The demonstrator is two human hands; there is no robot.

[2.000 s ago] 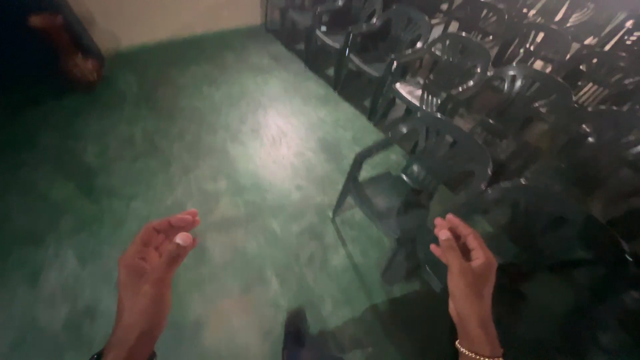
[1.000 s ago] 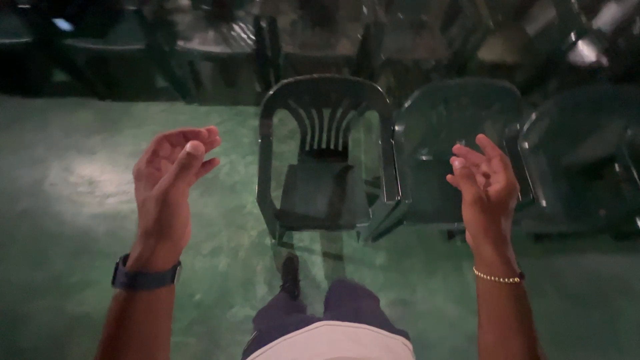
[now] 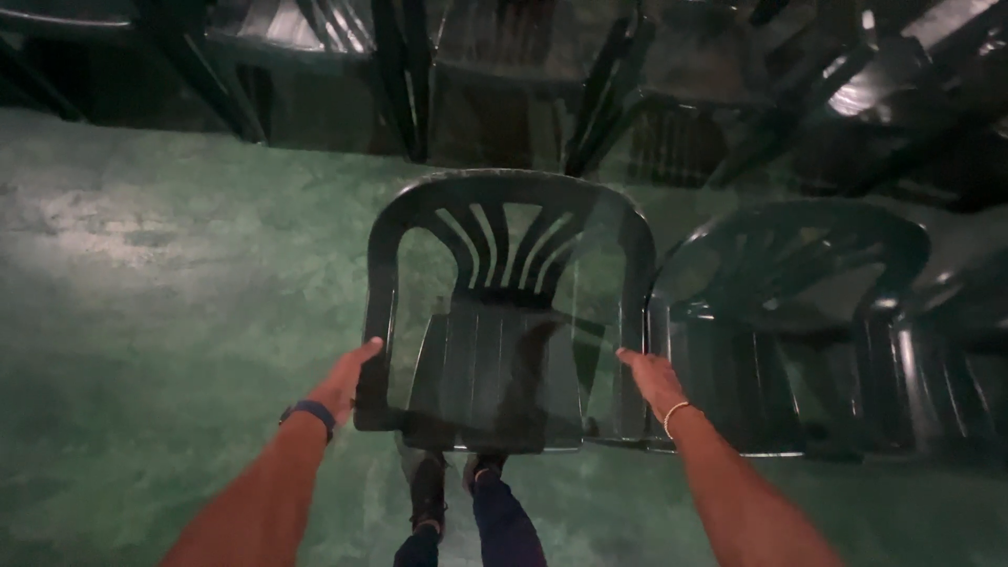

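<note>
A dark green plastic armchair stands before me, its slatted back away from me and its seat toward my feet. My left hand is at the outer side of its left armrest, thumb near the top edge; the fingers are mostly hidden. At the right armrest, my right hand has its fingertips against or just over the rail, beside the neighbouring chair. Whether either hand grips the armrest cannot be told. I wear a dark wristband on the left wrist and a beaded bracelet on the right.
A similar plastic chair stands close against the right side, with another beyond it. A row of dark chairs runs across the top. Green floor lies to the left. My shoes are just below the seat.
The view has swung to face the chair. Both hands, raised apart on either side of it a second ago, have come down and inward to its armrests.
</note>
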